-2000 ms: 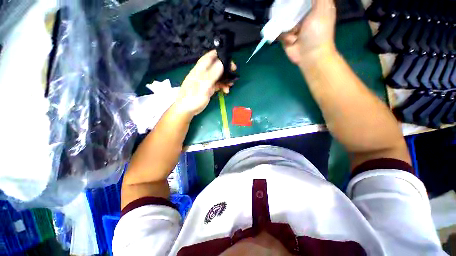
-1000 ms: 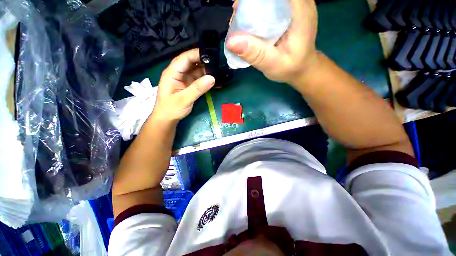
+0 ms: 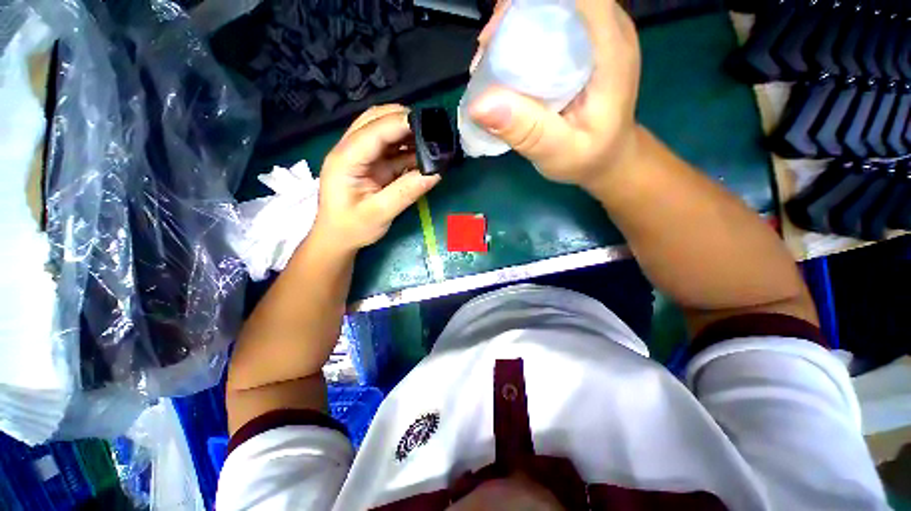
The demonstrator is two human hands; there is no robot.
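Note:
My left hand (image 3: 372, 178) holds a glossy black housing (image 3: 434, 140) between thumb and fingers above the green bench, its open end facing up towards me. My right hand (image 3: 584, 100) grips a translucent white squeeze bottle (image 3: 542, 50), with its base towards me. The bottle is close beside the housing's right side. Its needle tip is hidden, so I cannot tell whether it touches the housing. A heap of small matt black inserts (image 3: 325, 50) lies in the dark tray behind my left hand.
A red square (image 3: 466, 233) and yellow tape (image 3: 429, 235) lie near the pale bench edge (image 3: 499, 267). Black parts in rows (image 3: 831, 115) stand at right. A crinkled plastic bag (image 3: 150, 220) and crumpled white wipe (image 3: 275, 222) are at left. Blue crates (image 3: 350, 404) show below.
The bottle has swung from pointing down-left to base towards me, beside the housing. The housing has turned over the last second so its open end shows. My left hand has shifted slightly left.

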